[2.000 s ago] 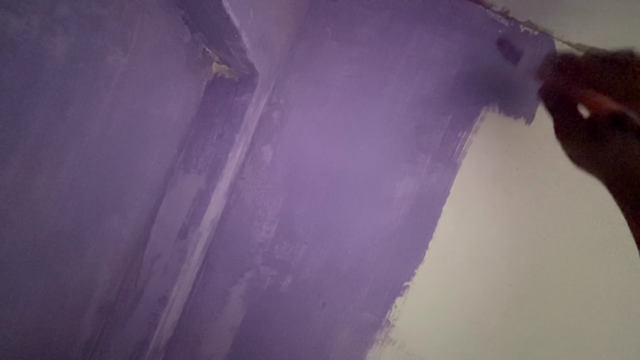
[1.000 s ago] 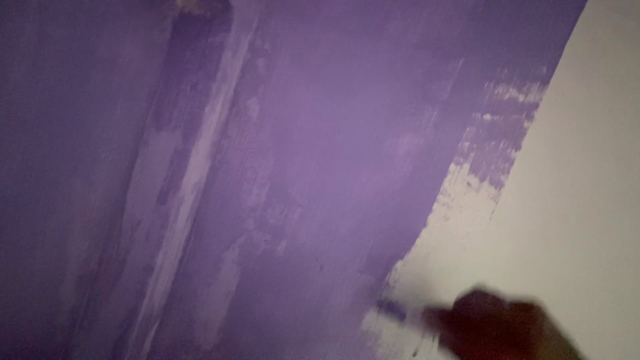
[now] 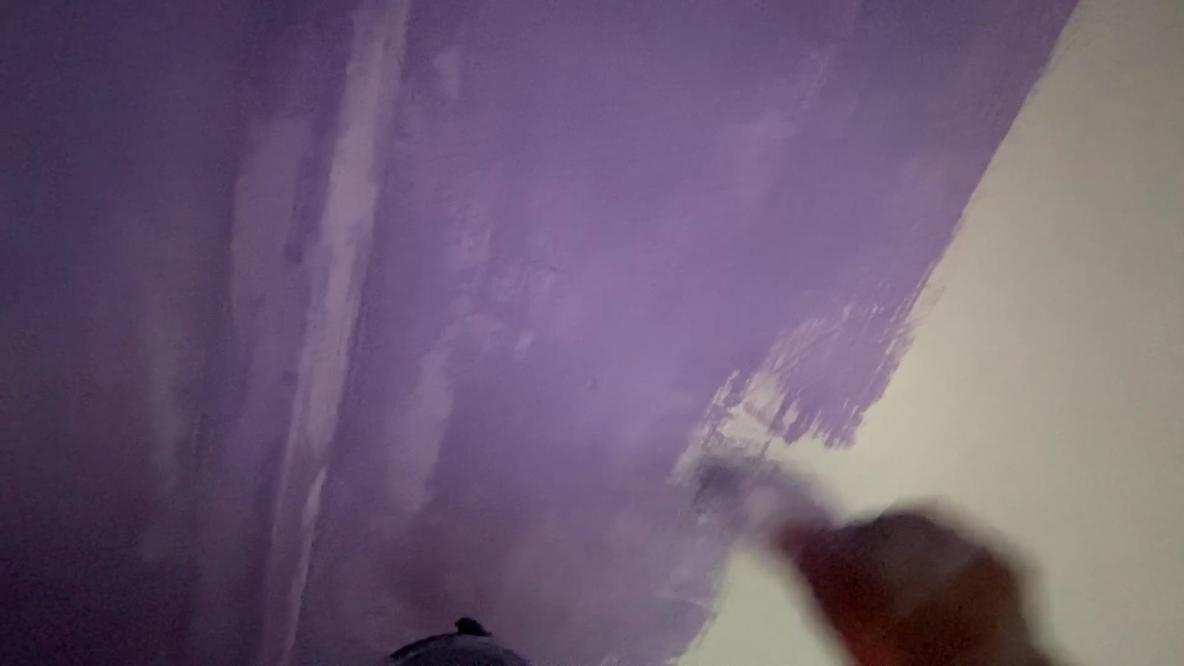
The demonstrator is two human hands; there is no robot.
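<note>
My right hand (image 3: 911,587), dark and blurred, is at the lower right, closed on a paintbrush (image 3: 763,490). The blurred brush tip lies against the wall where purple paint (image 3: 592,277) meets the cream surface (image 3: 1064,370). Just above the brush the purple edge is ragged, with cream patches showing through the strokes. Motion blur hides the brush's handle and bristles in part. My left hand is out of view.
A paler raised strip or corner edge (image 3: 338,240) runs steeply down the left part of the purple wall. At the bottom edge, the curved top of a dark object (image 3: 458,647) shows; what it is, I cannot tell.
My right hand has moved down along the paint edge from the upper right. Purple now covers more of the cream beside that edge. The view has shifted down the wall.
</note>
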